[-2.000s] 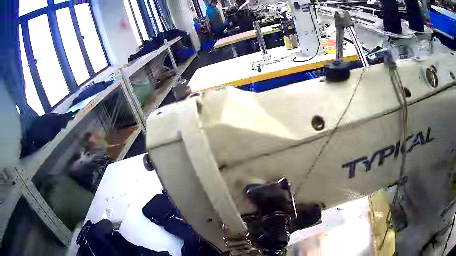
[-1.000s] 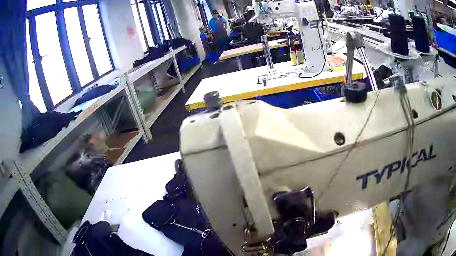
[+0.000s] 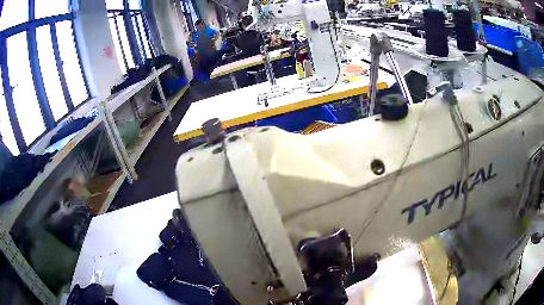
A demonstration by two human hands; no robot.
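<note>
The large cream sewing machine head (image 3: 322,190) with "TYPICAL" lettering fills the middle and right. Dark thread guides and tension parts (image 3: 325,259) sit on its face at the lower middle. Black sewn pieces (image 3: 179,265) with a thin silvery line lie on the white side table (image 3: 113,238) left of the head. Another black piece (image 3: 89,295) is cut off by the bottom edge. The needle area is not in view. Neither of my hands can be seen.
Black thread cones (image 3: 436,33) stand behind the arm. A white table with a yellow edge (image 3: 280,110) and another machine (image 3: 322,47) are beyond. White shelves (image 3: 116,140) with black goods run along the windows at left. A person in blue (image 3: 204,44) is far back.
The view has shifted. Compared with one second ago, the machine head, far table and shelves sit further left in the picture. The black pieces on the side table look unchanged.
</note>
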